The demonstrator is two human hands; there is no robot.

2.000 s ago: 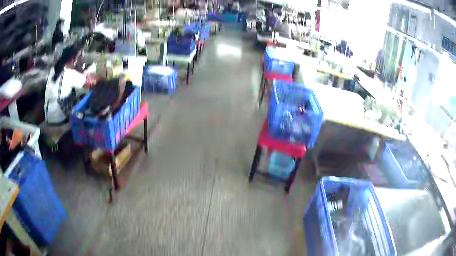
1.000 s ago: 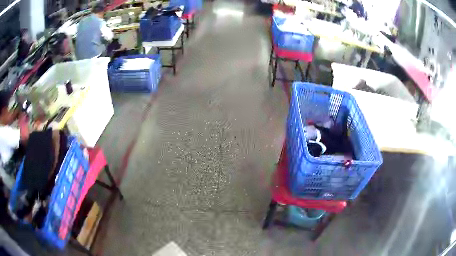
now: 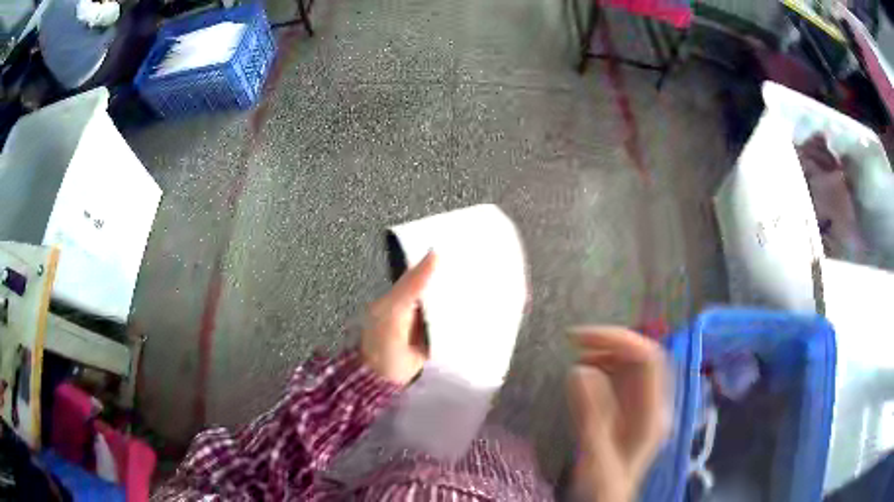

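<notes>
My left hand (image 3: 397,328) is shut on a pale, curved, floppy piece (image 3: 475,284), thumb on its near face. The piece is white above, greyish where it hangs down over my sleeve, and shows a dark edge at its upper left. I cannot tell exactly what material it is. My right hand (image 3: 620,402) is blurred, to the right of the piece and apart from it, with fingers bent and nothing seen in it.
A blue basket (image 3: 820,392) with dark and pale items is at lower right. White bins stand at left (image 3: 103,211) and right (image 3: 774,211), the right one holding brownish cloth. A blue crate (image 3: 201,83) with white sheets is at upper left. Speckled floor (image 3: 343,127) lies ahead.
Both hands have come into view, the left holding the pale piece. The view has tipped down and moved forward along the aisle; the blue basket now shows lower and further right.
</notes>
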